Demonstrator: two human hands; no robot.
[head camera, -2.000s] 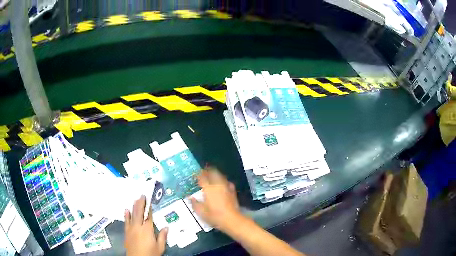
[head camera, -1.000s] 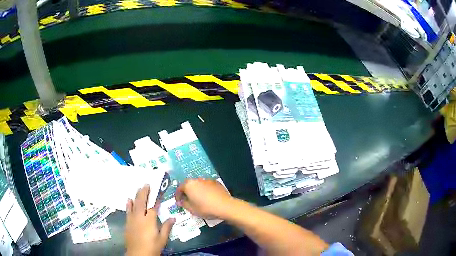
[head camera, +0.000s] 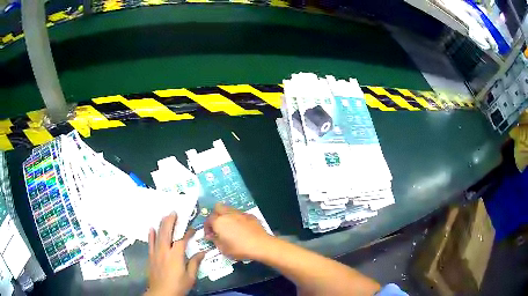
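A flat white and teal retail box blank (head camera: 228, 182) lies in front of me. My left hand (head camera: 171, 260) rests at its left side, with fingers and thumb apart, on the edge of a plain white sheet (head camera: 130, 208). My right hand (head camera: 231, 231) is over the lower part of the blank, fingers curled in; what is under the fingertips is hidden. Sticker sheets (head camera: 49, 202) with shiny multicolour rectangles lie fanned at the left. A pile of box blanks (head camera: 341, 156) with a dark cube picture stands to the right.
Black-and-yellow tape (head camera: 220, 101) crosses the green bench. A metal post (head camera: 43, 63) stands at the back left. A blue pen-like stick (head camera: 138, 180) lies behind the white sheet. More box blanks (head camera: 14, 248) are at the left edge. A brown carton (head camera: 457, 248) is below right.
My right hand has moved left from the right side of the blank onto its lower part and stays there. The view has shifted slightly. My left hand stays by the white sheet.
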